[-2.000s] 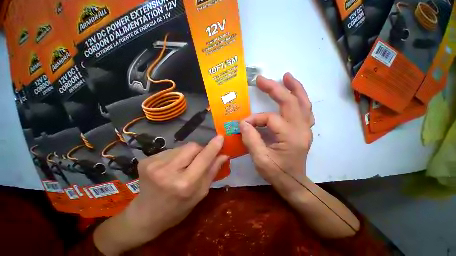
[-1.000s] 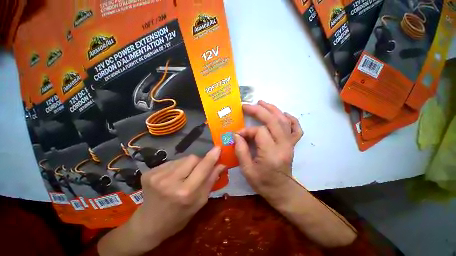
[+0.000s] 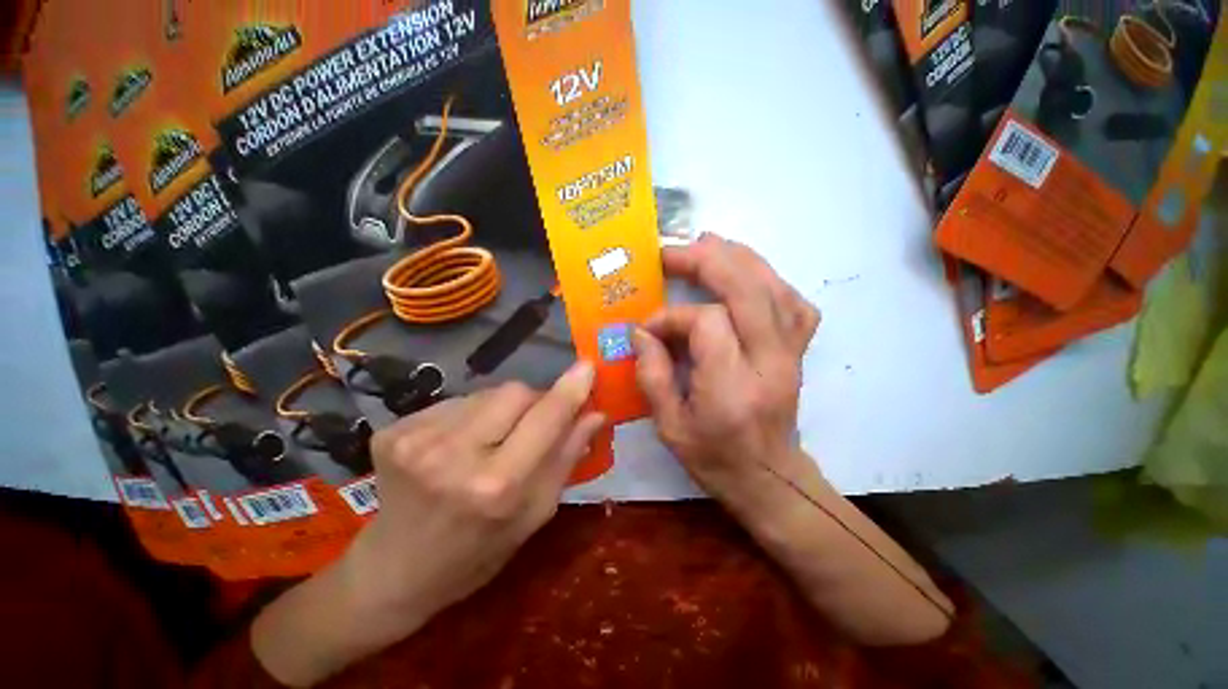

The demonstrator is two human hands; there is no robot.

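Note:
A flat printed carton (image 3: pixel 445 202) lies on top of a fan of similar cartons. A small shiny bluish-purple hologram sticker (image 3: pixel 616 342) lies at the lower part of its yellow-orange side panel (image 3: pixel 582 175). My left hand (image 3: pixel 471 471) rests on the carton's lower edge, with fingertips at the panel's left side just below the sticker. My right hand (image 3: pixel 727 357) has its thumb and index finger together at the sticker's right edge. Whether the fingertips grip the sticker's edge or only touch it cannot be told.
Overlapping orange-black cartons (image 3: pixel 1044 215) lie at the right on the white table (image 3: pixel 862 390). A small silver-grey strip (image 3: pixel 675 213) lies just above my right hand. A crumpled yellow-green bag (image 3: pixel 1192 390) is at the far right. The table's front edge runs below the hands.
Since one second ago, the cartons and table have shifted slightly upward in view. The sticker's shine has turned from green to bluish-purple. My hands remain at the sticker, with the right fingers slightly shifted.

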